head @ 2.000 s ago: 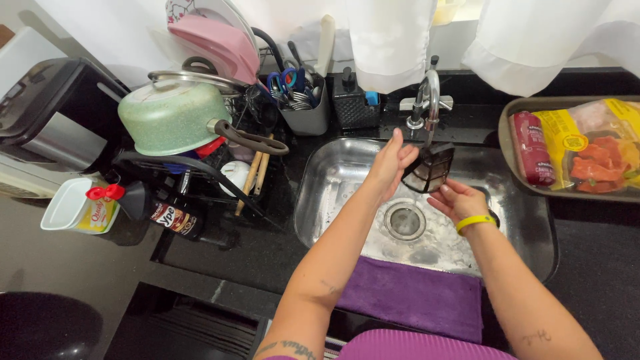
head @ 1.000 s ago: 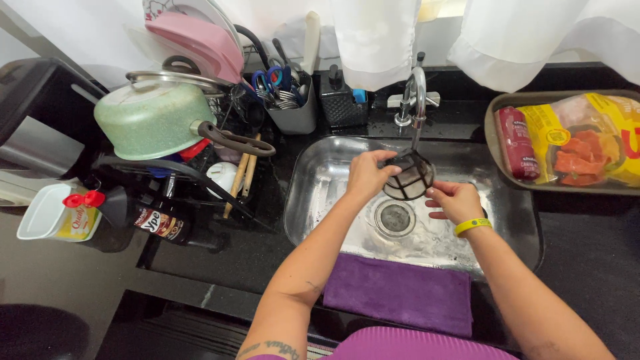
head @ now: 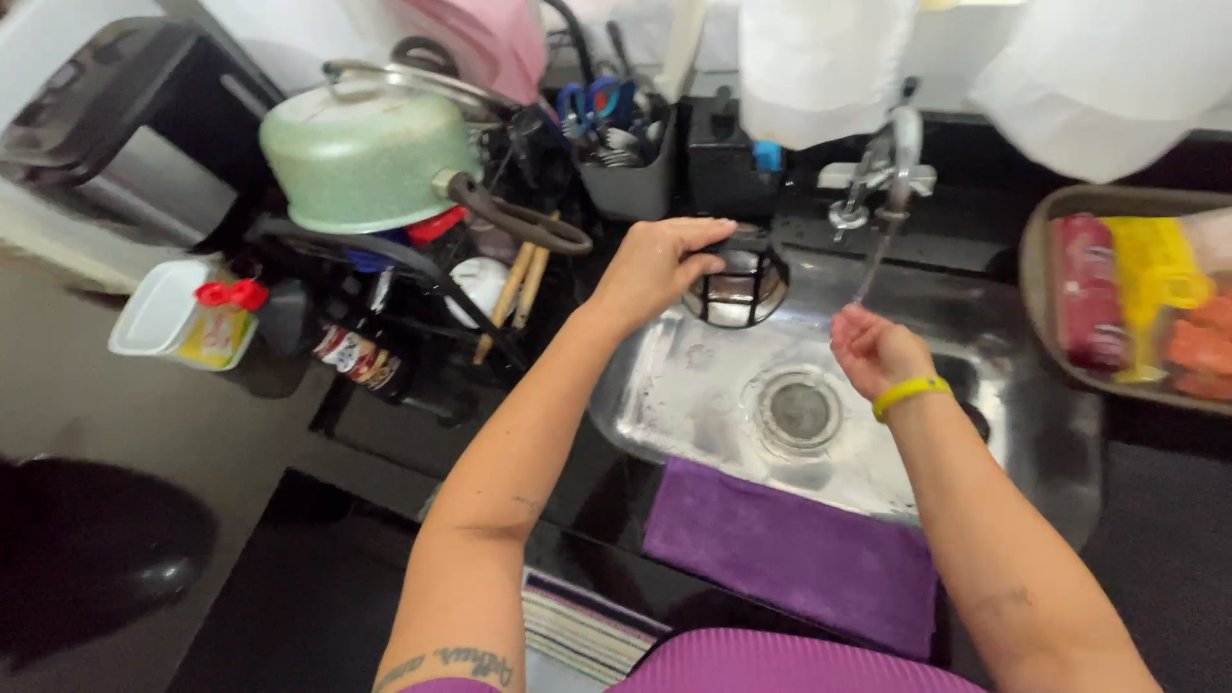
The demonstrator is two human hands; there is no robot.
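My left hand (head: 664, 265) grips the black rim of a mesh filter basket (head: 739, 279) with a ribbed black frame, held over the back left part of the steel sink (head: 664, 385). My right hand (head: 878, 348) is over the sink's right half, under the thin stream of water from the faucet (head: 903, 164); its fingers are slightly curled and I see nothing in them. The round drain strainer (head: 799, 409) lies below and between both hands. A purple cloth (head: 794, 558) hangs over the front edge of the sink.
Left stand a dish rack with a green pot (head: 371, 159), a cutlery holder (head: 628, 188), a dark bottle (head: 361, 361) and a plastic tub (head: 183, 313). Right of the sink is a tray (head: 1038, 279) of packaged food. White curtains (head: 828, 67) hang behind.
My left hand has moved left and toward the back of the sink with the filter basket. My right hand, earlier close to the basket, is now apart from it, under the water.
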